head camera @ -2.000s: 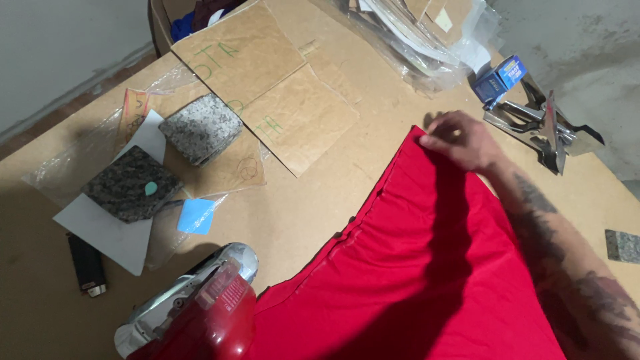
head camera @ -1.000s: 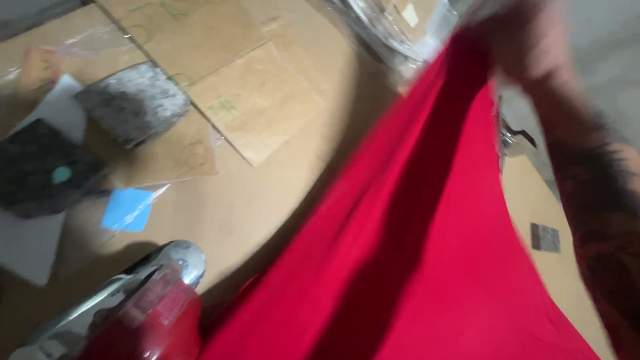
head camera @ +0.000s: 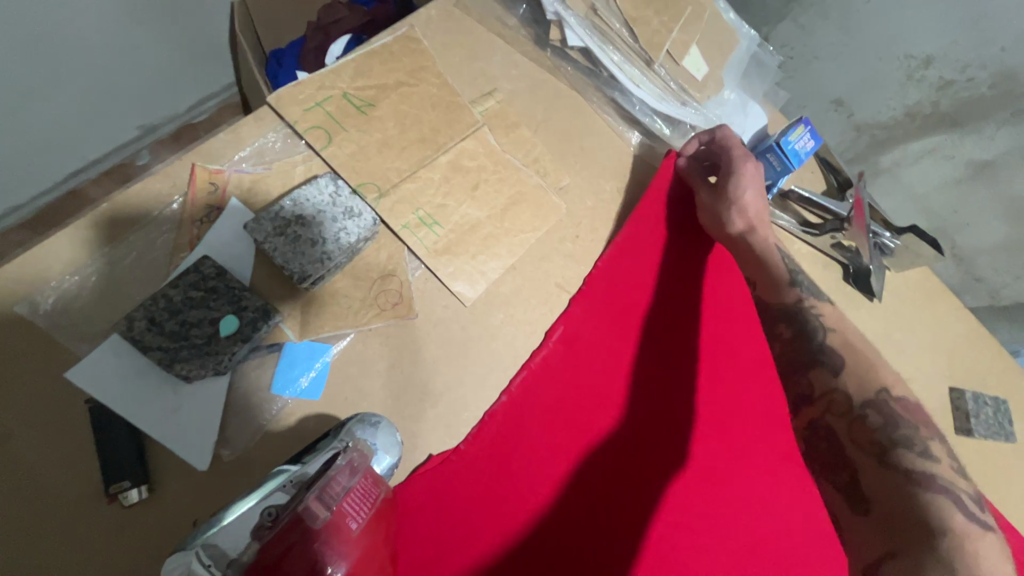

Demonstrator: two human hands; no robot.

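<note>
My right hand [head camera: 724, 180] pinches the far corner of a red cloth [head camera: 592, 384] between thumb and fingertips. From there the cloth runs toward me in a widening sheet, its left edge slightly curled. At the lower left, next to the cloth's edge, stands a red and metal machine [head camera: 312, 512], partly cut off by the frame. Its exact kind I cannot tell. My left hand is out of view. A dark shadow falls lengthwise over the cloth.
Granite pieces [head camera: 312, 228] [head camera: 200, 320] lie on paper and plastic at left, near a blue paper square [head camera: 302, 370] and a black lighter [head camera: 118, 452]. Brown paper patterns [head camera: 480, 208], a plastic bag of patterns [head camera: 640, 72], a blue box [head camera: 788, 152], metal parts [head camera: 864, 232] and another stone [head camera: 982, 414] surround the cloth.
One second ago my right hand held the cloth raised and blurred; now its corner is lower, near the tabletop by the plastic bag. The view has shifted.
</note>
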